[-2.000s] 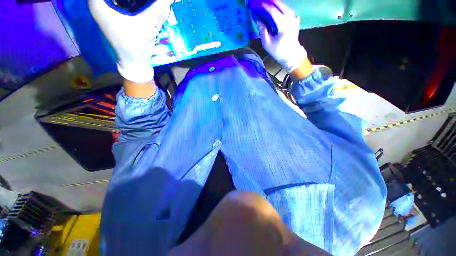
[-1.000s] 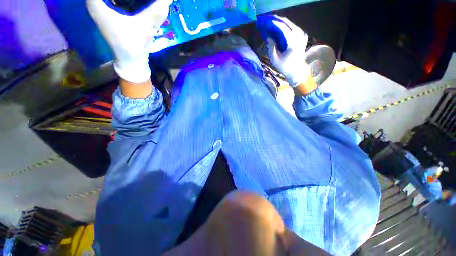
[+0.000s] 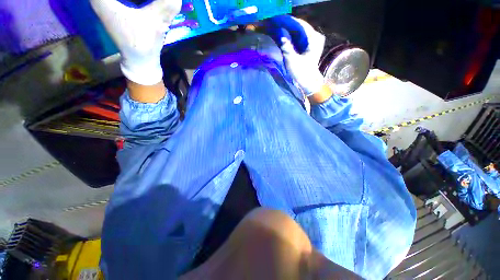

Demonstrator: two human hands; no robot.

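The printed circuit board (image 3: 236, 12) lies at the top, cut off by the upper edge, its lower edge towards my lap. It is blue-cyan with a white hook-shaped track. My left hand (image 3: 134, 33), in a white glove, is at the board's left end; its fingers are partly cut off, and its grip is hidden. My right hand (image 3: 302, 52), in a white glove with dark blue fingers, is curled just below the board's right end. It looks apart from the board. Whether it holds anything cannot be told.
A round metal disc (image 3: 346, 70) is beside my right wrist. A black bin (image 3: 77, 156) with red and yellowish strips is left of my lap. A large black box (image 3: 433, 49) is at the upper right. A yellow box (image 3: 85, 260) and a black rack (image 3: 27, 235) are at the lower left.
The board has shifted up and slightly right in view. My right hand has left the board's right side and moved down and inward. The metal disc shows more fully.
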